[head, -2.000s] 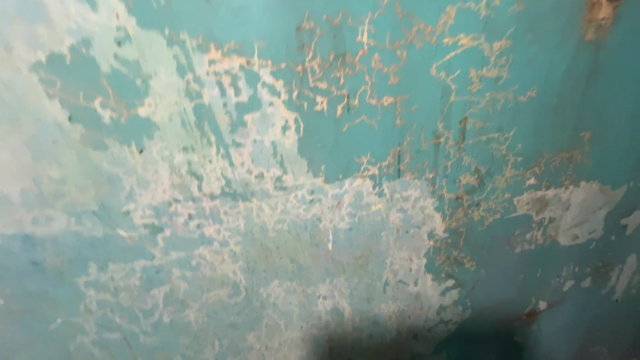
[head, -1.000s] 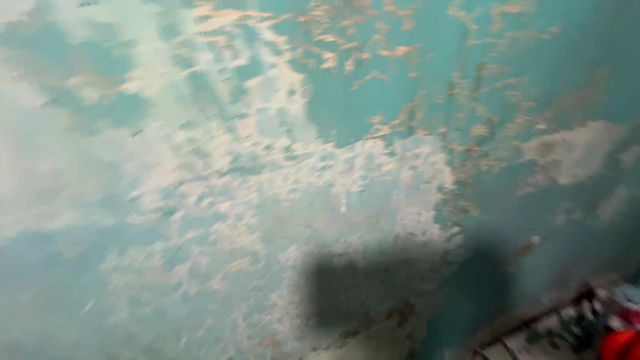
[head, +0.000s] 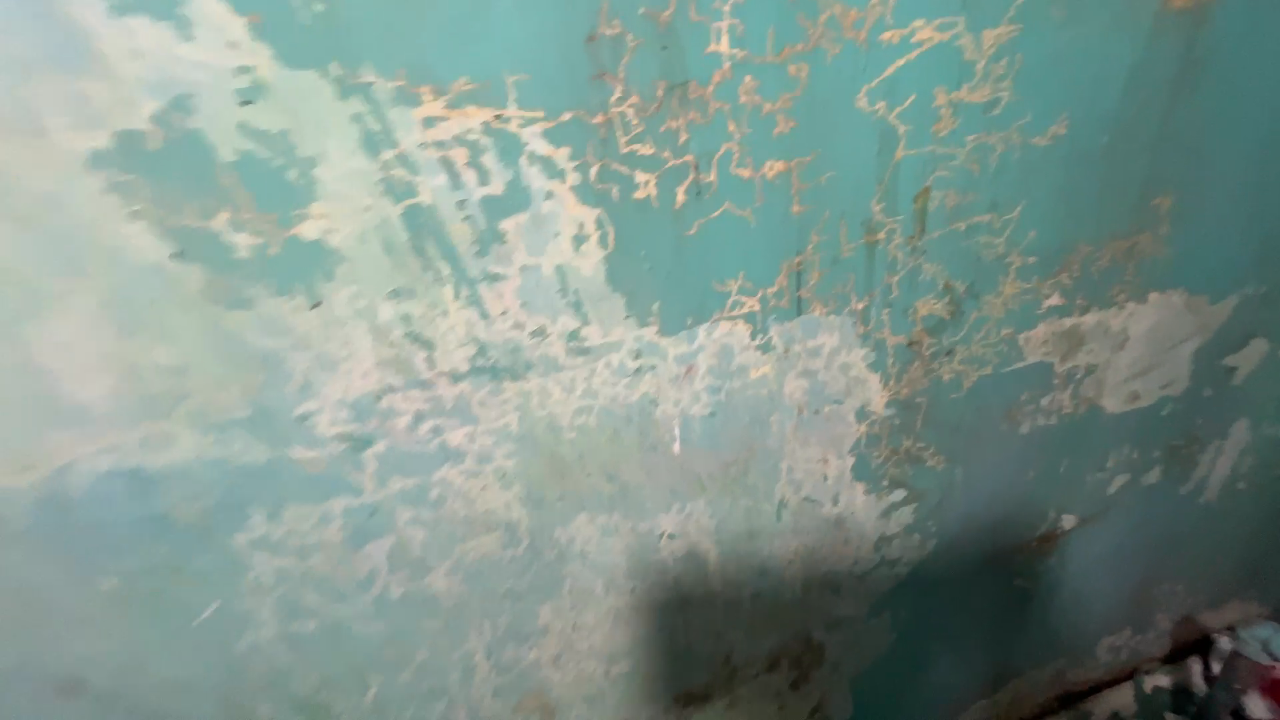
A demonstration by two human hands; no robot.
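A wall with worn turquoise paint point(head: 700, 260) fills nearly the whole head view. Pale scraped or peeled areas point(head: 560, 440) spread over its left and middle, and thin branching cracks or flaking lines point(head: 720, 120) run across its upper part. Neither my left hand nor my right hand shows, so what they hold or touch cannot be told.
A dark, blurred shadow point(head: 750, 620) lies on the lower part of the wall. A bare grey patch point(head: 1130, 345) marks the wall at the right. Mixed items, too blurred to name point(head: 1225, 675), lie past the wall's lower edge at the bottom right corner.
The view shifts a little down and back up. The dark shadow reaches higher on the wall than two seconds ago.
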